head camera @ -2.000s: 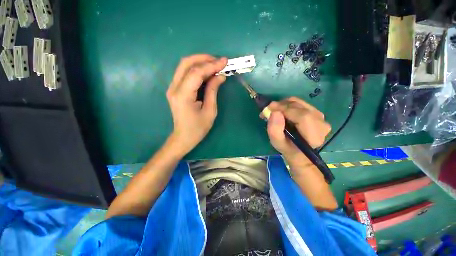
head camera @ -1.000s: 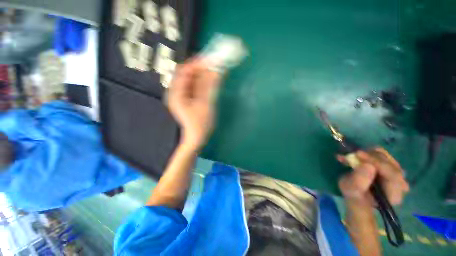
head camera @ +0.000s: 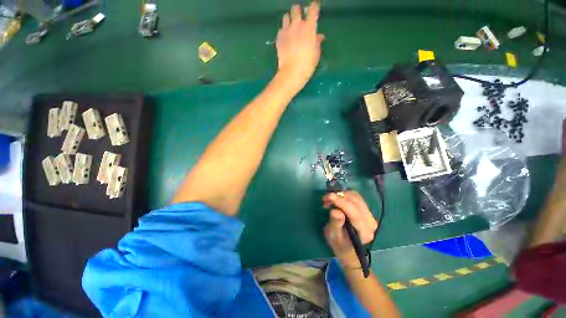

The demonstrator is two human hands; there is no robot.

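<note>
My left hand [head camera: 299, 42] is stretched far forward over the green strip beyond the mat, fingers apart. No unit shows in it. My right hand [head camera: 350, 225] is closed around the black handle of the soldering iron [head camera: 355, 239]. The iron's tip is over the scatter of small black components [head camera: 337, 165] on the mat. Several off-white units [head camera: 93, 123] lie in the upper compartment of the black parts tray [head camera: 140, 155] at left.
A black box [head camera: 422, 99] stands right of the black components, beside a white parts box [head camera: 445, 163] and a clear plastic bag [head camera: 496, 186]. A white sheet [head camera: 549, 118] holds more black parts. Pale units [head camera: 149, 20] lie on the far strip. Another person's arm [head camera: 552, 199] is at right.
My left hand has moved from near the tray to the far strip, and the off-white unit it held no longer shows in it. The iron has moved over the black components. The view has shifted.
</note>
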